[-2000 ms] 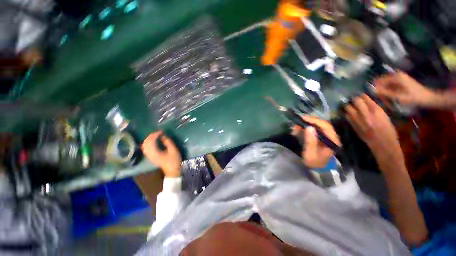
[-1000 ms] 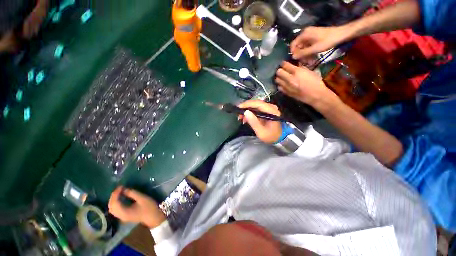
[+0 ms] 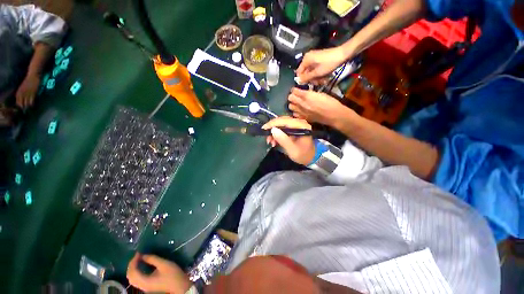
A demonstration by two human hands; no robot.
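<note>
My right hand (image 3: pixel 292 140) holds a soldering iron (image 3: pixel 270 131), its coppery tip pointing left over the green mat. A blue strap is on that wrist. My left hand (image 3: pixel 154 277) is at the lower left edge of the mat with fingers curled; a dark patch shows between thumb and fingers, and I cannot tell if it is a held thing. A clear blister tray (image 3: pixel 129 172) full of small dark parts lies between the hands, further forward. Loose small parts (image 3: pixel 158 221) lie by its near edge. A thin silvery wire (image 3: pixel 201 232) curves on the mat.
An orange-bodied tool (image 3: pixel 181 89), a phone-like panel (image 3: pixel 221 73), scissors (image 3: pixel 238 116) and round containers (image 3: pixel 257 53) stand or lie further forward. Another person's hands (image 3: pixel 316 103) work at right. A tape roll (image 3: pixel 112 287) is cut off at the lower edge. Another person's arm (image 3: pixel 34 74) is at upper left.
The view has swung, so tray, tools and hands sit differently in the picture. My right hand keeps its hold on the iron. My left hand stays curled near the tape roll.
</note>
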